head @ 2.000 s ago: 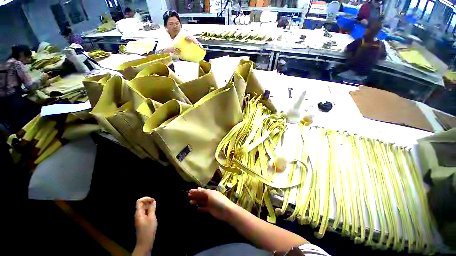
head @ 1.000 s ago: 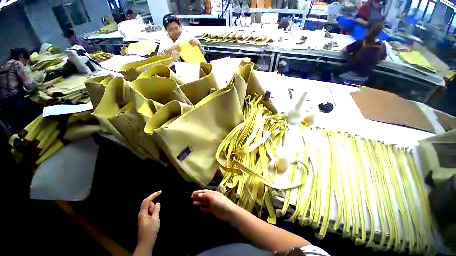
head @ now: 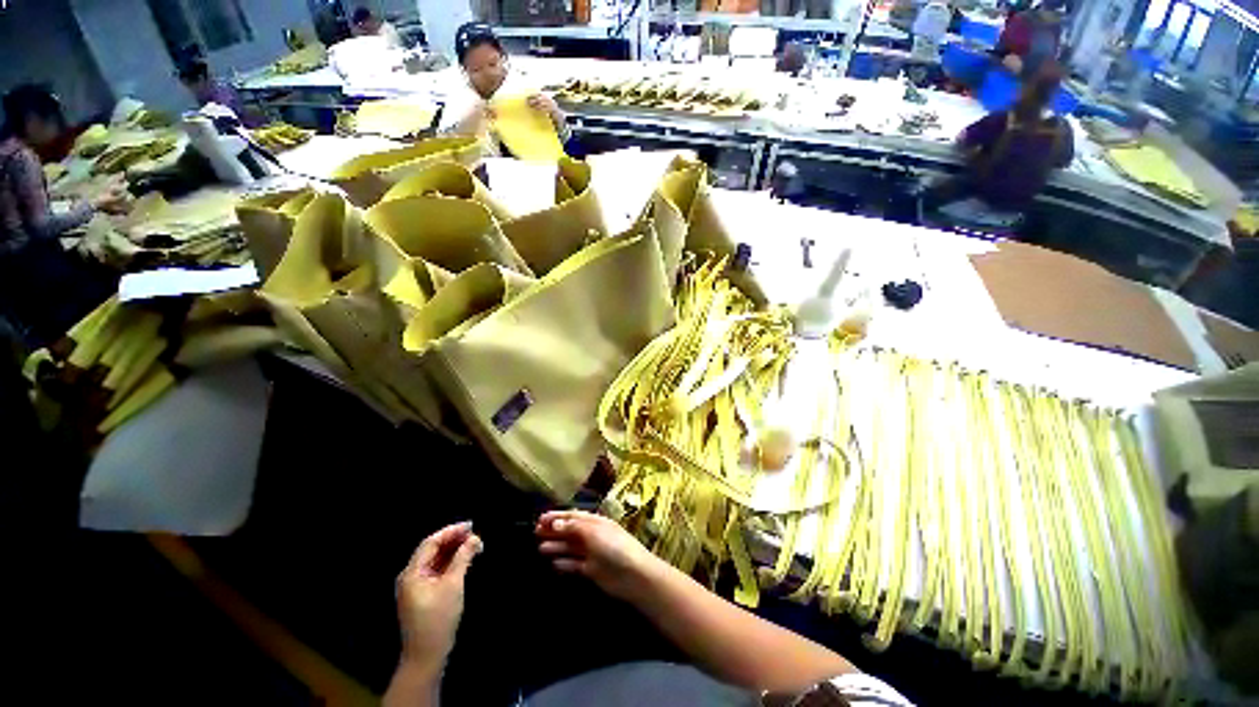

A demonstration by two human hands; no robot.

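My left hand (head: 432,591) is raised low in the picture, its thumb and fingers bent close together. A tiny pale spot shows at its fingertips; I cannot tell if it holds something. My right hand (head: 594,548) is just to the right, fingers curled towards the left hand, the hands apart. Anything thin between its fingers is too dark to tell. Beyond the hands, olive-khaki bag bodies (head: 566,352) stand open in a cluster; the nearest has a dark label patch (head: 512,409). A tangled heap of yellow straps (head: 704,401) lies to their right.
Straps in a row (head: 1008,511) hang over the edge of the white table (head: 939,325). On it are a white nozzle bottle (head: 820,307), a round pale object (head: 773,449), a black lump (head: 903,293) and a cardboard sheet (head: 1077,301). Several people work behind and left.
My left hand has moved up and right, closer to my right hand, and its fingers have drawn together. My right hand has risen slightly. The bags and straps keep their places.
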